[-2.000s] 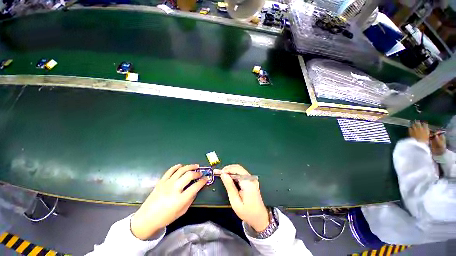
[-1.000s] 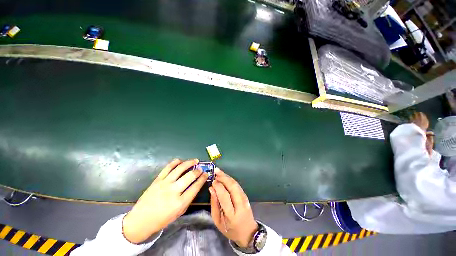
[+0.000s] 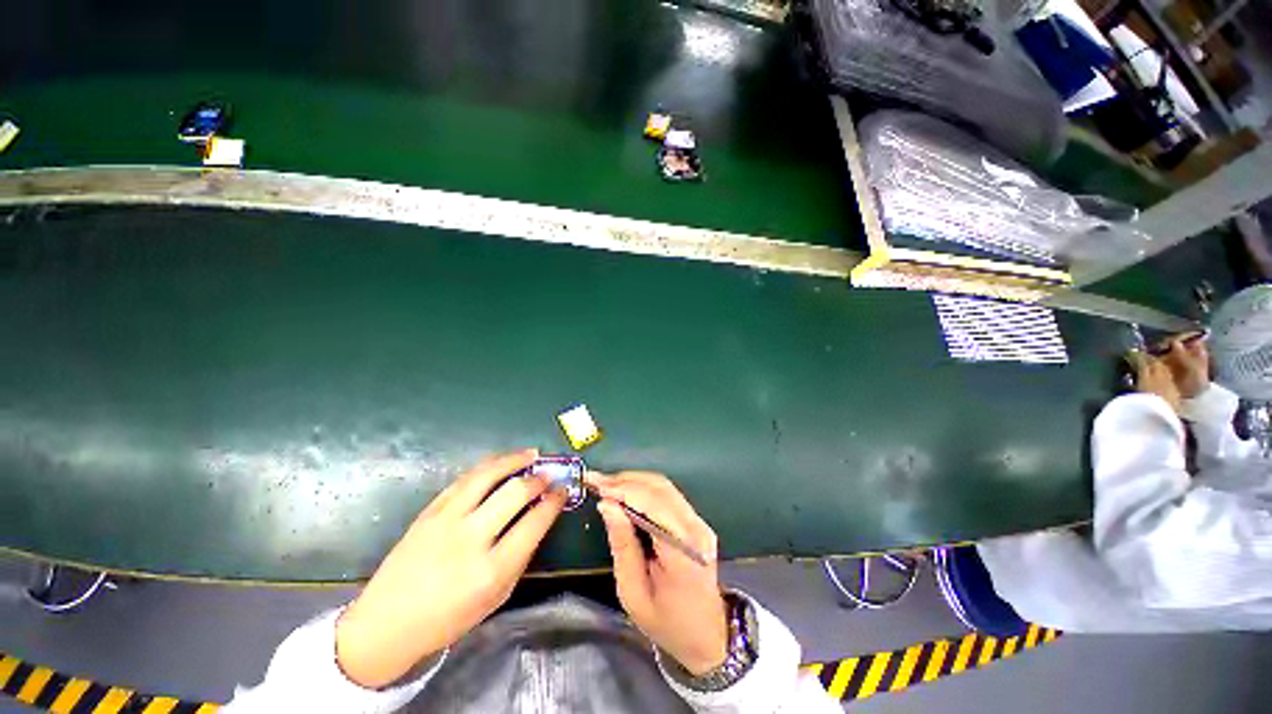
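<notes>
The small dark rounded watch-like unit [image 3: 561, 479] lies on the green worktop near its front edge. My left hand [image 3: 467, 551] holds it with the fingertips on its left side and top, covering part of it. A flat white battery cell with a yellow edge [image 3: 579, 426] lies just beyond the unit; leads between them are too small to tell. My right hand [image 3: 663, 565] holds a thin, pen-like tool, perhaps tweezers [image 3: 660, 533], slanting across the fingers, with the fingertips at the unit's right side.
A pale metal rail [image 3: 502, 221] crosses beyond the worktop. Waiting units [image 3: 679, 158] lie on the green belt behind it. Plastic-covered trays [image 3: 963, 202] and a white marked sheet [image 3: 1000, 329] are at the right. Another person's white sleeve [image 3: 1165, 474] is at the far right.
The tool in my right hand now shows clearly, pointing down to the right, after being mostly hidden a second ago. The unit stays in my left hand. The units on the belt have shifted left.
</notes>
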